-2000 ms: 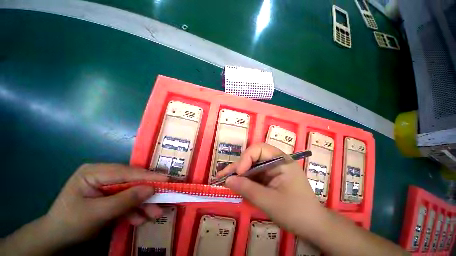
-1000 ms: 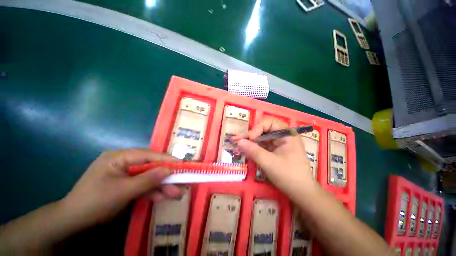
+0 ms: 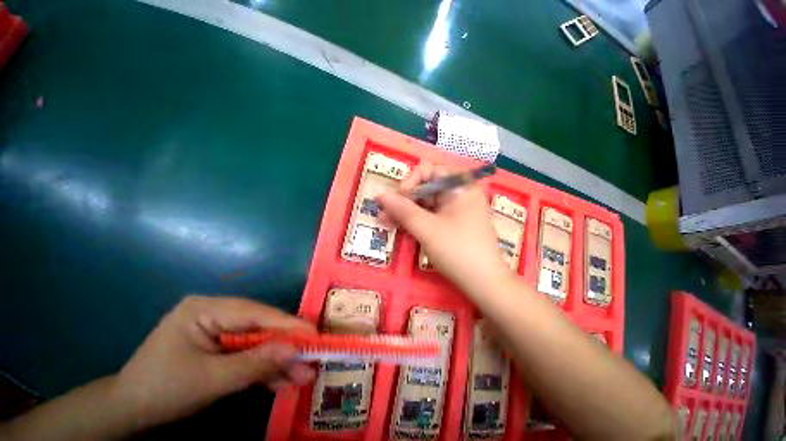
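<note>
My right hand [image 3: 448, 211] holds dark tweezers [image 3: 454, 182] over the gold phone [image 3: 371, 226] in the upper left pocket of the red foam tray [image 3: 332, 231]. The fingers hide the tweezers' tip. My left hand [image 3: 215, 349] holds a red label sheet [image 3: 371, 345] with a white underside over the tray's lower row. The sheet partly covers two gold phones, one of them the lower left phone [image 3: 343, 396]. The phones lie back up with open battery bays. My right forearm hides part of the tray.
A curled white dotted label sheet [image 3: 467, 136] touches the tray's far edge. A second red tray [image 3: 681, 344] with phones is at the right, below a grey machine [image 3: 732, 121] with a yellow foot [image 3: 664, 218]. Loose gold frames [image 3: 624, 105] lie beyond the pale strip [image 3: 345, 65].
My right hand and tweezers have moved from the second upper phone to the upper left one. My left hand and the red sheet are lower in view. The tray appears shifted right.
</note>
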